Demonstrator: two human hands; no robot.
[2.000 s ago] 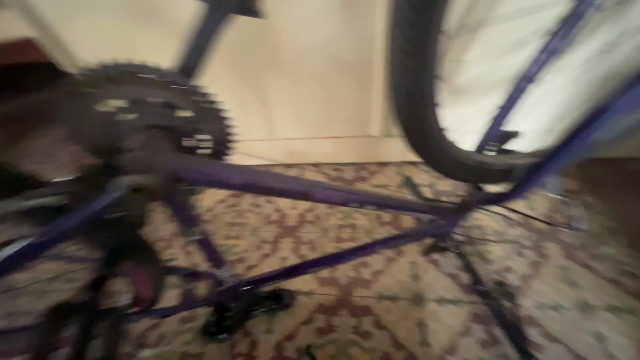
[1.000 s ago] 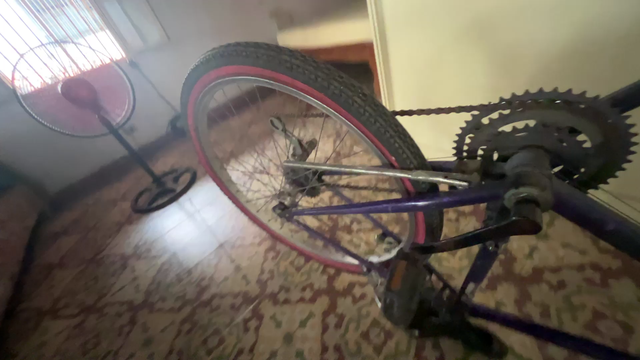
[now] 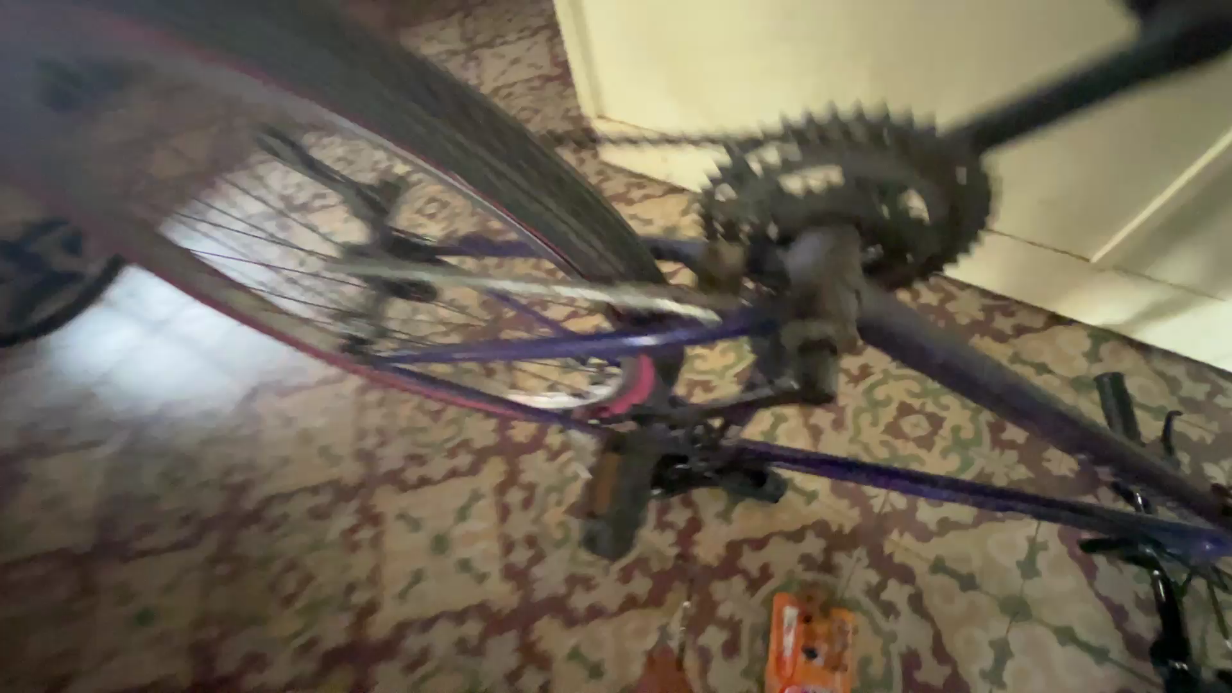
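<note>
Neither my left hand nor my right hand can be clearly made out. A purple bicycle frame (image 3: 924, 356) stands upside down on the floor. Toothed chainrings (image 3: 866, 192) sit at its bottom bracket, with a chain (image 3: 664, 141) running left from them. The wheel with a black tyre (image 3: 500, 154) and red sidewall fills the upper left, its spokes and rear derailleur (image 3: 385, 221) blurred. A pedal (image 3: 616, 491) hangs below the crank arm. At the bottom edge an orange case (image 3: 810, 640) lies on the floor, holding small parts too blurred to name.
Patterned floor tiles (image 3: 433, 539) spread beneath the bicycle. A cream panel (image 3: 770, 67) stands behind the chainrings. The round black base of a stand fan (image 3: 48, 279) is at the left edge. Handlebar parts (image 3: 1145, 491) rest low at the right.
The view has swung down and closer to the bicycle. The orange case now shows at the bottom. The fan's upper part, seen a second ago, is out of view.
</note>
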